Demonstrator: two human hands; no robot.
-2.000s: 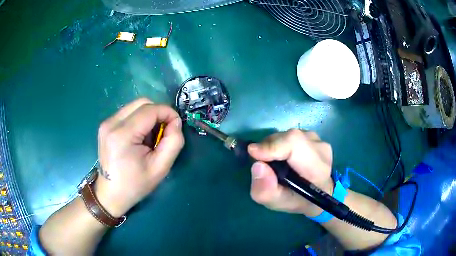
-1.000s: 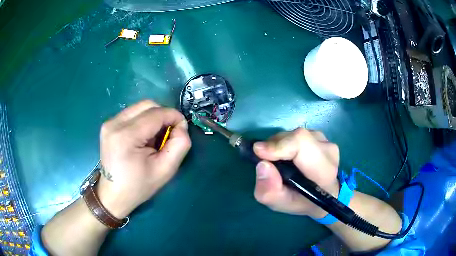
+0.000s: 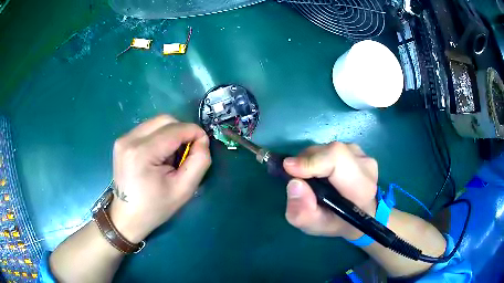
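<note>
A round black device housing (image 3: 229, 105) lies open on the green mat, with grey and black parts inside. A green circuit board (image 3: 225, 137) is at its near edge. My right hand (image 3: 334, 188) holds a black soldering iron (image 3: 353, 213) like a pen. Its brownish tip reaches the circuit board; exact contact is too small to tell. My left hand (image 3: 163, 160) is closed on a small yellow-orange battery (image 3: 184, 155), mostly hidden by the fingers. The left fingertips are at the housing's near left edge, and the lead ends there are hidden.
Two loose batteries (image 3: 174, 48) lie beyond the housing. A white round tub (image 3: 368, 74) stands at the right, near a wire fan guard (image 3: 342, 16). A tip cleaner (image 3: 463, 85) and tape roll (image 3: 493, 102) are far right. A battery tray (image 3: 14, 221) is at the left edge.
The view has shifted slightly. Both hands keep nearly the same places at the housing, with the battery and iron still held. The iron tip stays over the circuit board.
</note>
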